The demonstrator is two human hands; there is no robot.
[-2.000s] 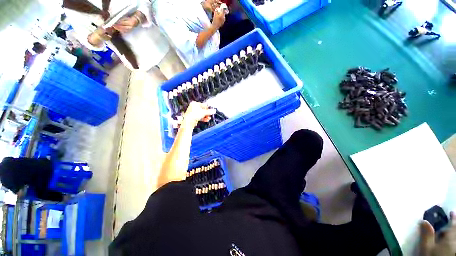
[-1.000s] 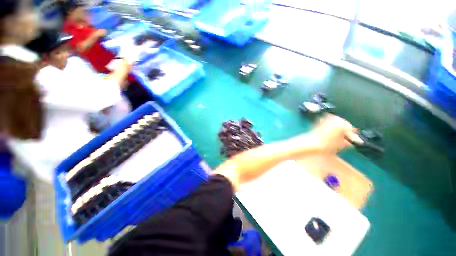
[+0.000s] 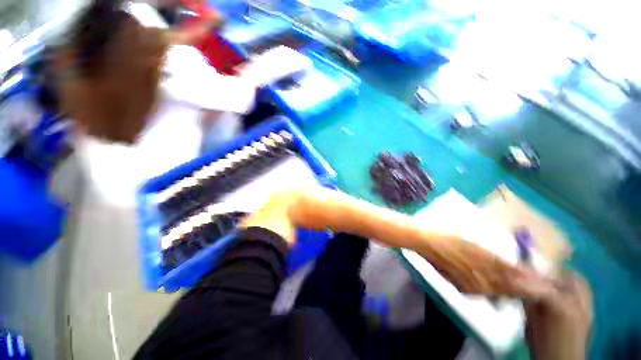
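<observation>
My left hand (image 3: pixel 495 273) reaches across from the left over the white sheet (image 3: pixel 450 206). My right hand (image 3: pixel 566 306) is at the lower right, and the two hands meet there. Both are blurred and overlap, so their fingers and anything between them are hidden. The black pad on the sheet is mostly or fully covered by the hands. Rows of black units with pale ends (image 3: pixel 225 169) lie in the blue tray (image 3: pixel 150 242) on the left. A purple disc (image 3: pixel 523 242) is on the tan card (image 3: pixel 552 228) behind the hands.
A heap of small black parts (image 3: pixel 400 179) lies on the green bench (image 3: pixel 358 144) beyond the sheet. Black-and-pale units (image 3: pixel 521 156) are spaced along the belt. Another blue tray (image 3: pixel 320 95) stands farther along. A person in white (image 3: pixel 158 133) is at the left.
My left hand has come back from a unit on the belt to the sheet. My right hand, out of view a second ago, is in view beside it. The view has shifted and blurred.
</observation>
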